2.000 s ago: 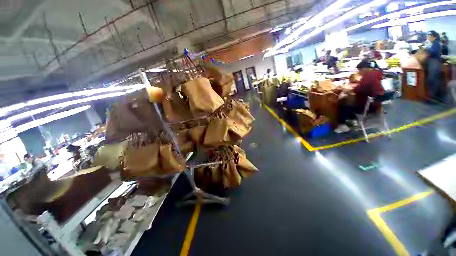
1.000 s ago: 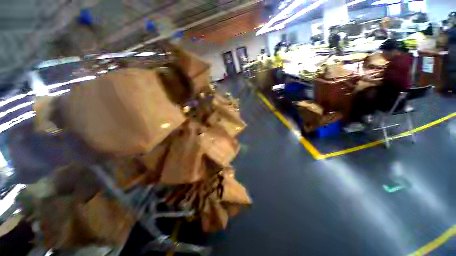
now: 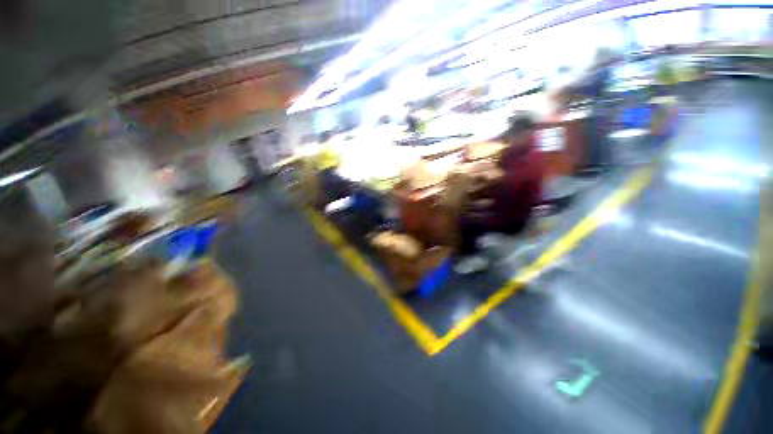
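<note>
Neither of my hands is in the picture. Nearest to me, at the lower left, hang tan-brown bag pieces [image 3: 169,356]. They are blurred and cut off by the left and bottom edges. The rack that bears them cannot be made out now. The whole view is smeared by motion.
Dark grey floor [image 3: 322,364] with a yellow line corner [image 3: 432,346] and a green floor mark [image 3: 578,378]. Beyond the line, a person in dark red [image 3: 521,182] is at a worktable by a blue crate [image 3: 435,275]. Blue items [image 3: 191,241] show at left.
The view has swung right and moved forward. The hanging bags have shifted to the left edge and look closer. The line corner and the person in red now stand further left in the picture.
</note>
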